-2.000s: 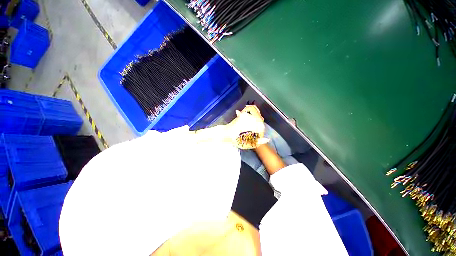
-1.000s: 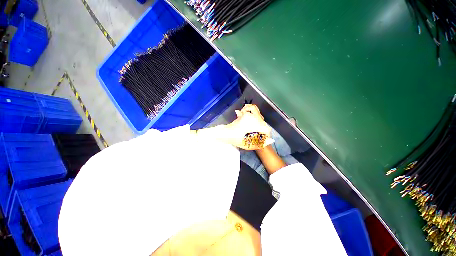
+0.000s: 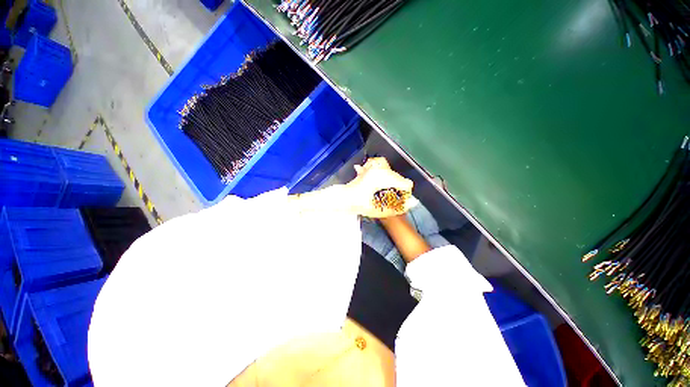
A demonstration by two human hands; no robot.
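Note:
My left hand [image 3: 369, 189] is closed around a cable bundle [image 3: 390, 199], low in front of me beside the table edge. The bundle's brass-coloured ends face up at me; its length is hidden in the grip. My right forearm [image 3: 406, 237] comes up from below and ends behind my left hand. My right hand is mostly hidden there, so its grip cannot be told.
A green table [image 3: 469, 113] lies ahead and right. It carries a left cable stack [image 3: 352, 21], a right cable stack [image 3: 658, 280] and loose cables [image 3: 666, 26]. A blue bin [image 3: 175, 155] at the table edge holds black cables. More blue bins [image 3: 57, 261] stand at left.
My left hand and the bundle's brass-coloured ends have shifted slightly right and up. The ends are tilted a little differently. The table and bins look otherwise unchanged.

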